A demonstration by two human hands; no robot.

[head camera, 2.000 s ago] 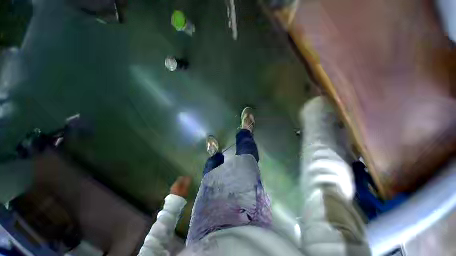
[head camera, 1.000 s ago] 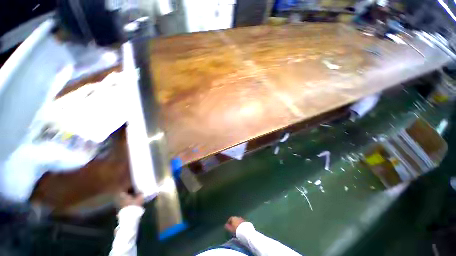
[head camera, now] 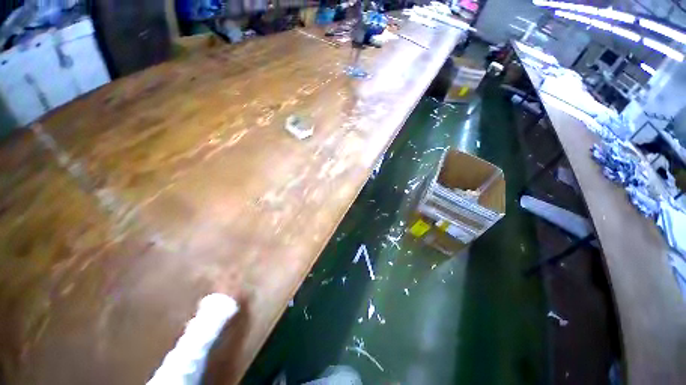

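Note:
The long worn brown cutting table [head camera: 173, 173] runs from the near left to the far end. My left arm in a white sleeve reaches over its near edge. My left hand [head camera: 226, 284] is blurred and blends with the brown surface, so its fingers cannot be made out. My right hand is out of the picture. A small crumpled pale scrap [head camera: 298, 127] lies on the table, with a small bluish item [head camera: 356, 72] farther off.
An open cardboard box [head camera: 462, 199] with pale scraps stands on the green floor [head camera: 429, 301] right of the table. White offcuts litter the floor. Another box [head camera: 465, 81] stands farther back. A second long table [head camera: 602, 203] with fabric is at the right.
The view has swung right along the table. The end rail and white roll have left the picture. The left arm is now over the brown table, and the right hand has gone from view.

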